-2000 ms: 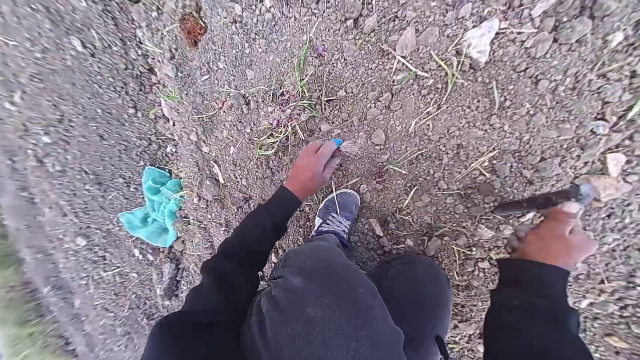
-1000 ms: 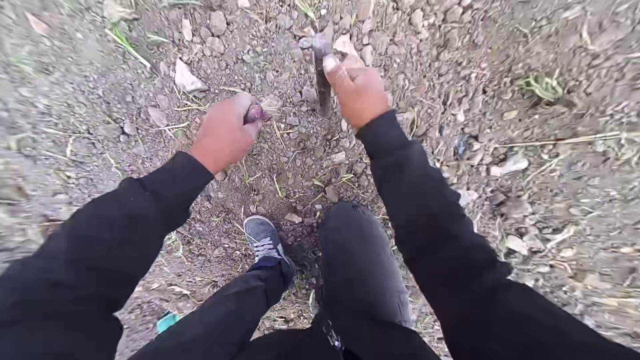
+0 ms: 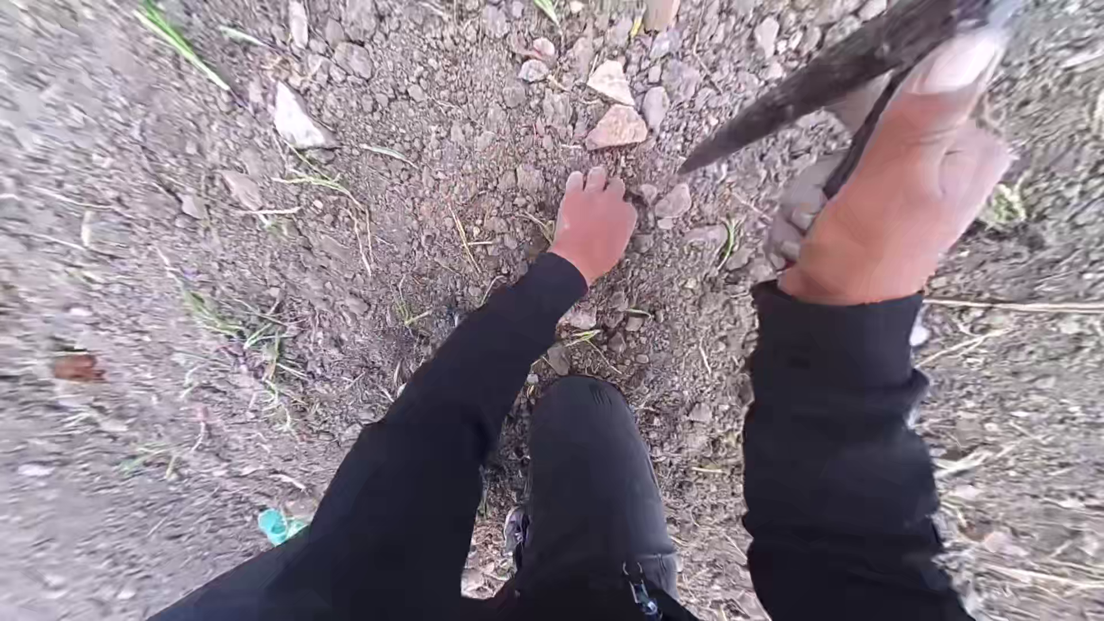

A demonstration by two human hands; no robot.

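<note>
My left hand [image 3: 597,220] is down on the stony soil [image 3: 448,216], knuckles up and fingers curled at the ground. Whether anything lies under its fingers is hidden. Two pale stones, one a pinkish wedge [image 3: 617,127], lie just beyond its fingertips. My right hand [image 3: 897,181] is raised at the upper right, closed around a dark hand tool with a long tapering blade [image 3: 802,95]. The blade slants down and left, its tip pointing toward the ground near my left hand. Part of the tool is hidden by my fingers and cut off by the top edge.
A white angular stone [image 3: 297,119] lies at the upper left. Grass tufts and plant scraps [image 3: 259,332] are scattered on the left, near a reddish-brown clump [image 3: 78,366]. A teal cloth [image 3: 278,525] shows beside my left sleeve. My dark-trousered knee [image 3: 595,431] is at the bottom middle.
My left hand held a small dark reddish object one second ago; that object is not visible now. The right hand, with the tool, looks higher off the ground. The view has shifted.
</note>
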